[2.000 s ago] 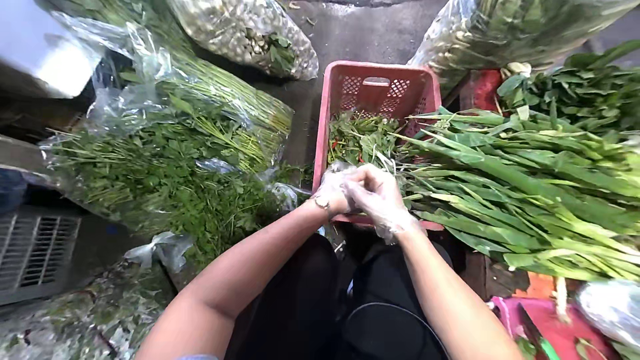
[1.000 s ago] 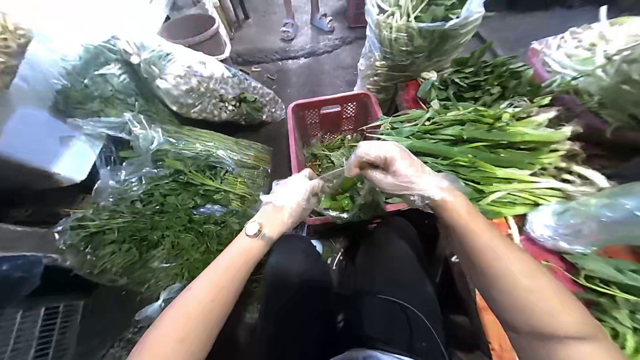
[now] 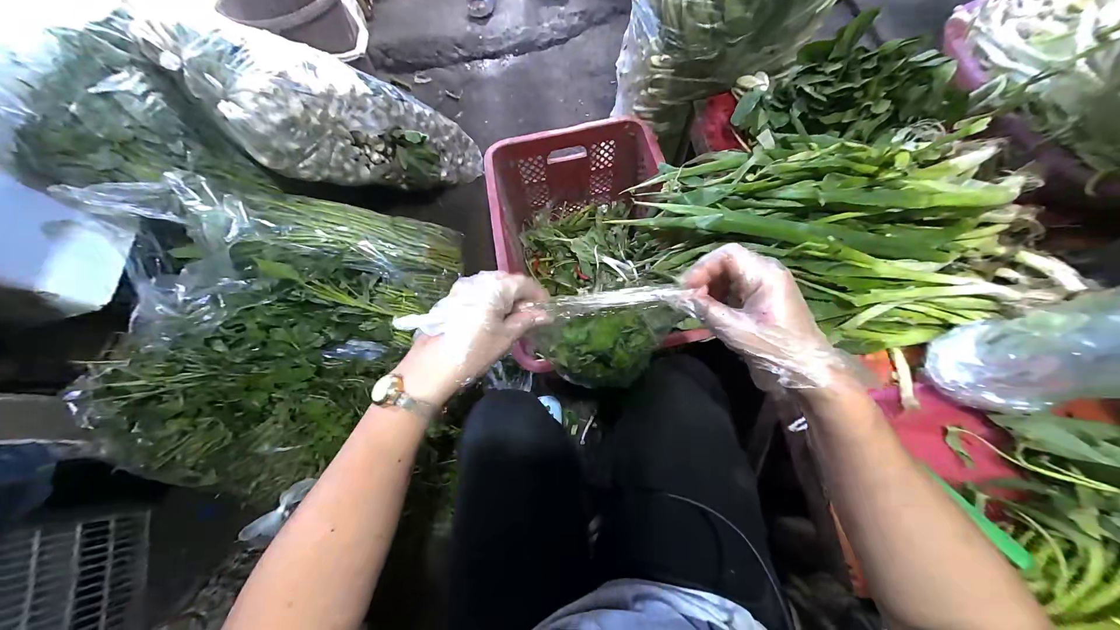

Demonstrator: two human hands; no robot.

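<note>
A clear plastic bag with green leaves inside hangs between my hands, over the near edge of a red plastic crate. My left hand, in a clear thin glove and with a watch at the wrist, pinches one end of the bag's stretched rim. The opposite end is pinched by my right hand, also gloved. Behind the bag, mixed cut greens with bits of red lie in the crate. Long green leafy stalks overlap the crate's right side.
Bundled leafy herbs in plastic lie at the left, below a bag of small pale vegetables. Dark leafy greens sit at the upper right. A wrapped clear bundle and a green-handled tool are at the right.
Two seconds ago my hands were close together at the crate's near edge. They have moved apart, and the bag's rim is now stretched between them. The view has shifted.
</note>
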